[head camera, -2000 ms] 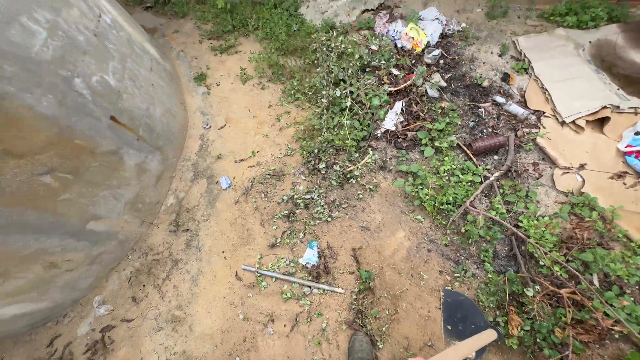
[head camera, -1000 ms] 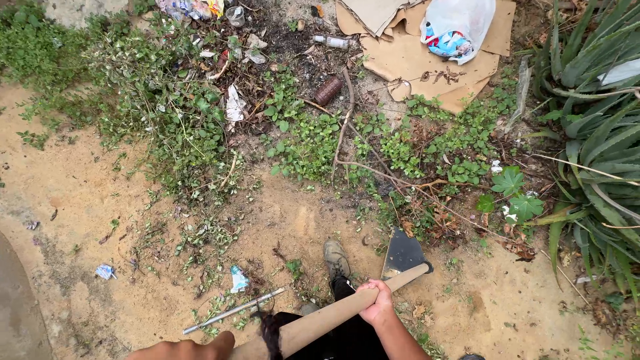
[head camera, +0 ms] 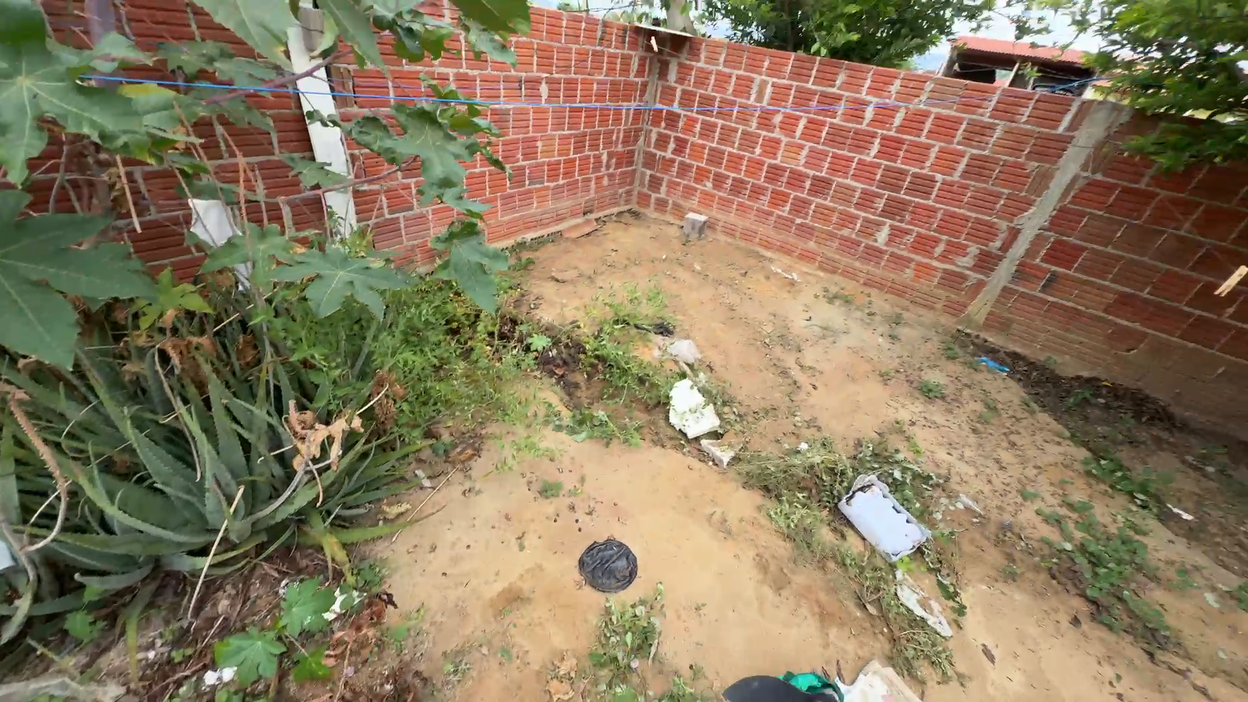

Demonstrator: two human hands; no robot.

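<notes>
Neither of my hands shows in the head view now, so what they hold cannot be seen. At the bottom edge, a dark rounded object (head camera: 764,688) is cut off by the frame, beside a green piece of material (head camera: 811,684) and a pale scrap (head camera: 879,684). A round black object (head camera: 608,565) lies on the sandy ground. To its right, a white plastic-like container piece (head camera: 883,517) rests among pulled weeds (head camera: 809,478). Farther back lie a white crumpled piece (head camera: 692,409) and a smaller pale chunk (head camera: 718,452).
Spiky aloe-like plants (head camera: 195,458) crowd the left, with broad leaves (head camera: 341,278) hanging above. Red brick walls (head camera: 829,166) meet at the back corner, where a small block (head camera: 695,226) stands. A blue line (head camera: 546,103) crosses overhead. A blue scrap (head camera: 993,365) lies near the right wall.
The view has swung up and away to the walled yard. One second ago both hands were on a long wooden handle with a dark blade; hands and handle are out of view now.
</notes>
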